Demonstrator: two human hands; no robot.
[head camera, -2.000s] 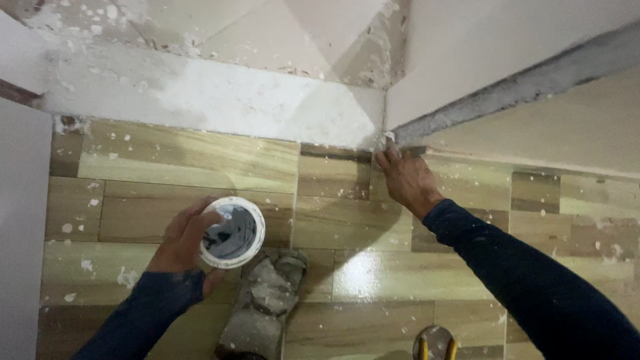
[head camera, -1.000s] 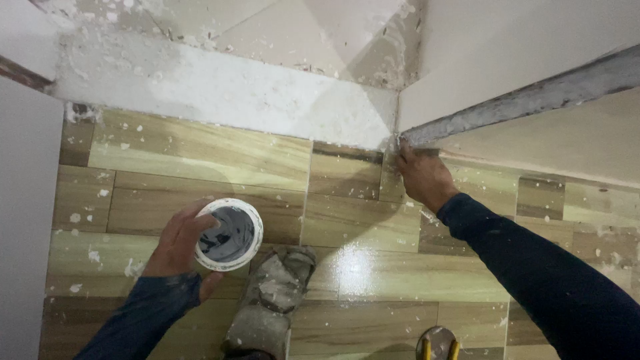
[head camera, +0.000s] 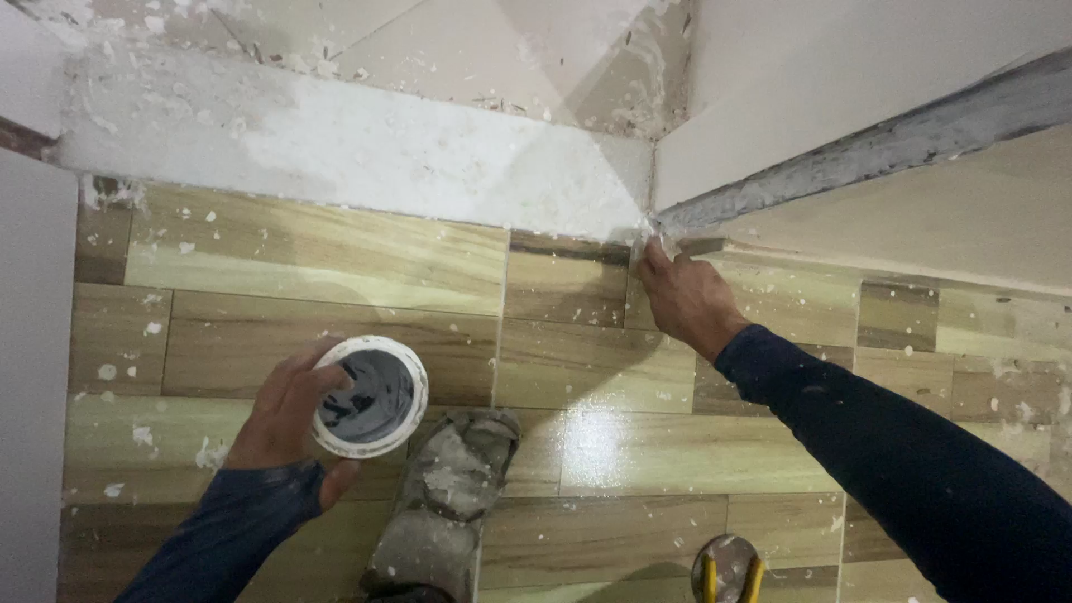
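Observation:
My left hand (head camera: 289, 406) grips a round white tub (head camera: 370, 397) by its rim, with the thumb over the edge. Dark grey paste is smeared inside it. At the foot of the wall corner is my right hand (head camera: 682, 293), fingertips pressed together near the low end of a grey-coated strip (head camera: 863, 155) that runs up the wall edge. Whether those fingers hold a small tool or bit of material cannot be told. A pale stone threshold (head camera: 377, 146) ends at the same corner.
Wood-look floor tiles (head camera: 603, 368) are spattered with white specks. My worn, dusty shoe (head camera: 456, 494) stands beside the tub, and part of a sandal with yellow straps (head camera: 727, 569) shows at the bottom edge. A pale panel (head camera: 33, 368) stands at the left.

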